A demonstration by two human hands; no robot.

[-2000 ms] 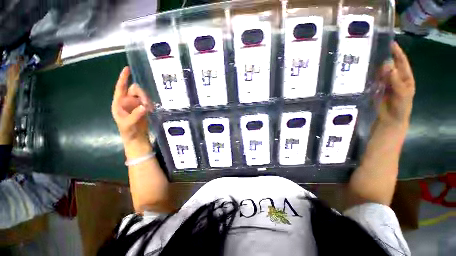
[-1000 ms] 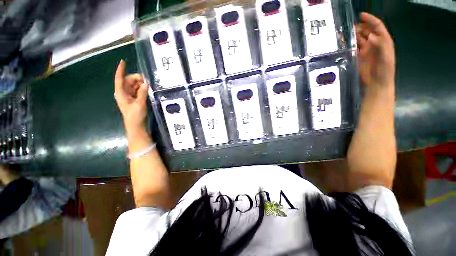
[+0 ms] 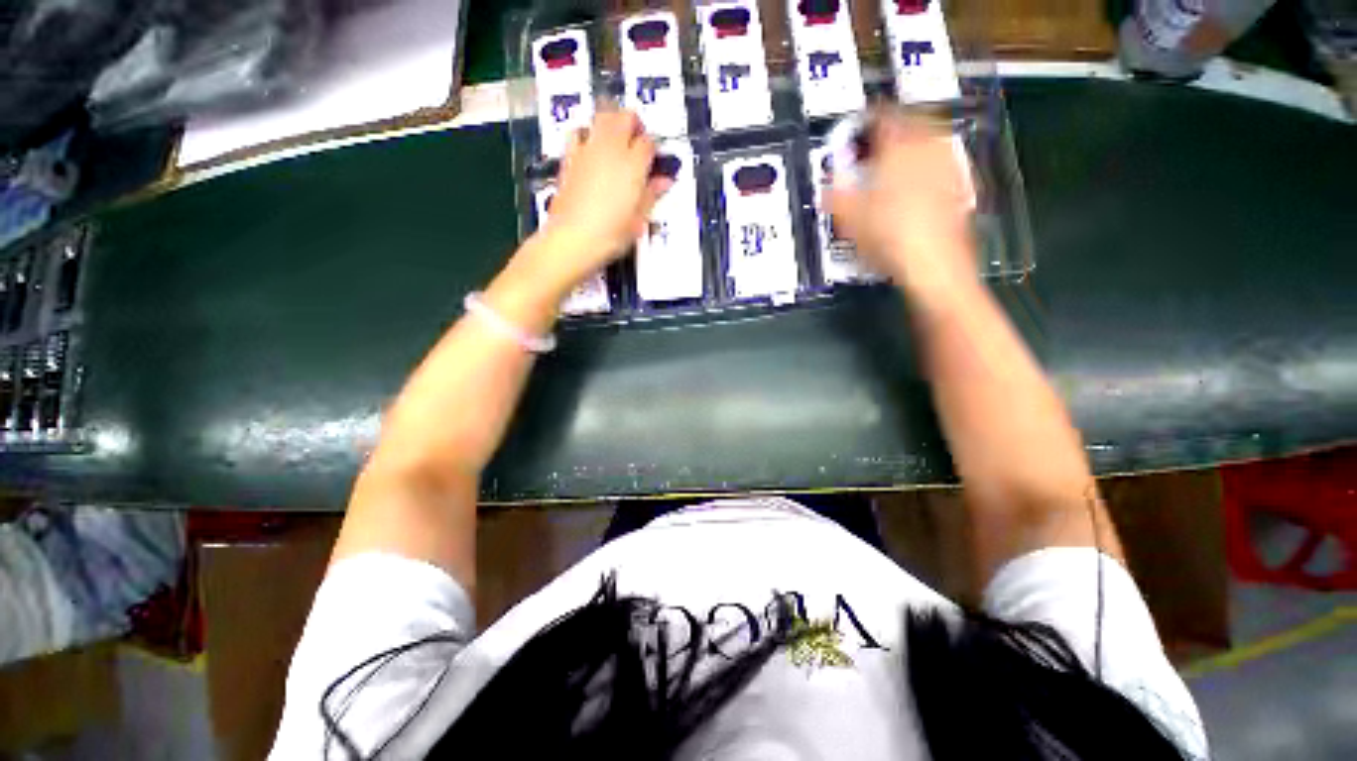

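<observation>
A clear plastic tray (image 3: 1015,223) lies on the green bench, towards its back edge. It holds two rows of phones turned back side up, each white with a dark oval at the top, such as the front middle phone (image 3: 761,231). My left hand (image 3: 606,186) is over the front row at the left, fingers bent down between the first two phones. My right hand (image 3: 900,186) is blurred over the front row at the right and covers part of the phones there. Whether either hand grips a phone cannot be told.
Another tray with dark phones (image 3: 42,335) lies at the bench's far left. A white sheet on a board (image 3: 320,75) is at the back left, beside a grey crumpled pile (image 3: 186,52). A bottle (image 3: 1183,30) stands at the back right. A red stool (image 3: 1295,520) is below right.
The tray has gone from being held up in both hands to lying on the bench, further back. My hands have left its side edges and moved inward over the front row.
</observation>
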